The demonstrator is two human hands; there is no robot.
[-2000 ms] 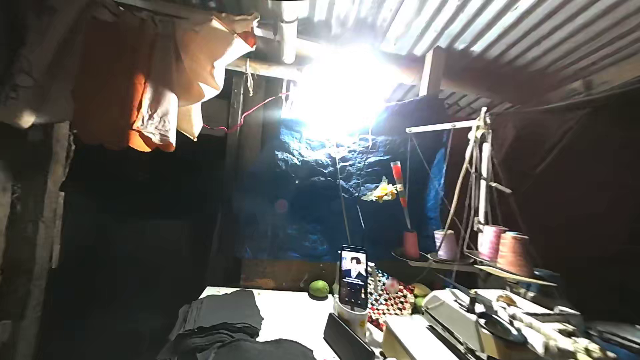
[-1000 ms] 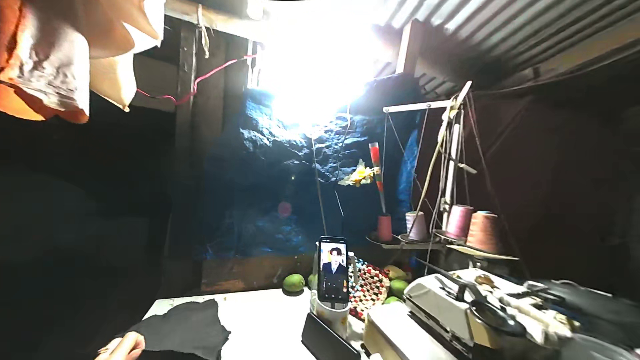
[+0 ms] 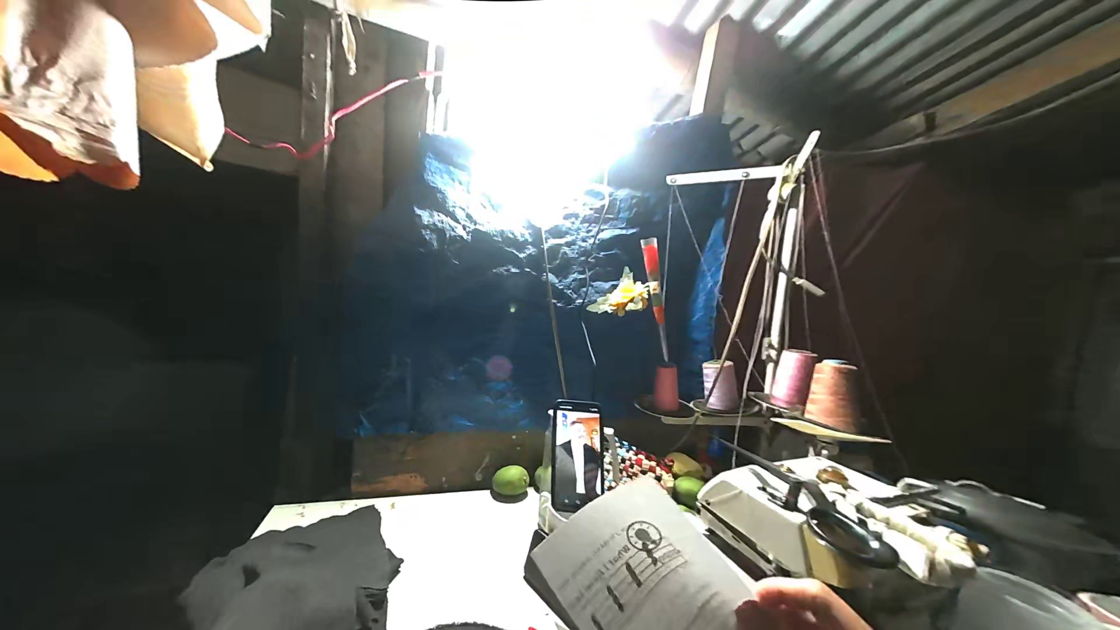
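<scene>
At the lower right, my right hand (image 3: 801, 604) grips the corner of a printed paper sheet (image 3: 643, 560), which bears writing and drawn figures and is tilted over the table's right part. My left hand is out of view. Dark grey cloth pieces (image 3: 297, 569) lie on the left of the white tabletop (image 3: 455, 542). Behind the paper, a smartphone (image 3: 577, 459) stands upright, its screen lit with a picture of a person in a suit.
An overlock sewing machine (image 3: 761, 516) stands at the right, with dark scissors (image 3: 840, 525) on it. Thread cones (image 3: 831, 394) sit on its stand. Green fruits (image 3: 510, 480) lie behind the table's middle. Cloth (image 3: 70, 87) hangs upper left, near a very bright lamp (image 3: 560, 87).
The paper and my right hand have come into view at the lower right. The hand seen at the lower left one second ago is out of view.
</scene>
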